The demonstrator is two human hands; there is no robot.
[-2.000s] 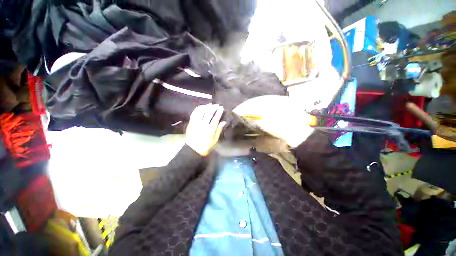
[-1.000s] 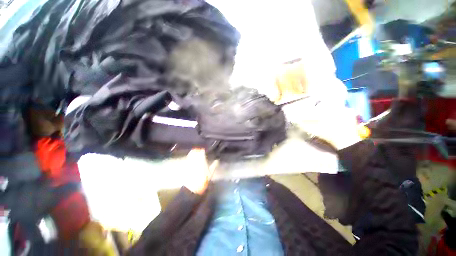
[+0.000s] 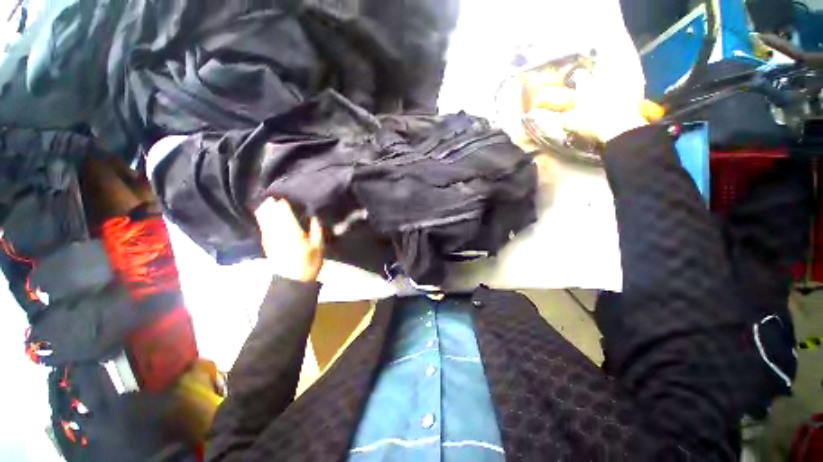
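Observation:
A crumpled black garment (image 3: 442,180) lies over a white padded arm (image 3: 166,155), whose rounded end shows at the left. My left hand (image 3: 291,242) is at the garment's front edge, thumb apart from the fingers, with black cloth between them. My right hand (image 3: 616,108) is at the right, washed out by glare, around the steam iron's handle. The orange handle end (image 3: 651,111) sticks out beside the hand. The iron's metal body (image 3: 561,135) is at the brown iron rest (image 3: 549,86), clear of the garment; glare hides its exact contact.
A large heap of black cloth (image 3: 253,54) lies behind the garment. The white table cover (image 3: 577,212) reaches round it. Black garments with red cords (image 3: 63,271) and red bundles (image 3: 140,262) are at the left. A blue tray (image 3: 693,158), dark hoses and a red crate (image 3: 749,185) are at the right.
The iron has moved from the garment to the rest at the right with my right hand. My left hand has moved left along the garment. The white stripes there are now out of sight.

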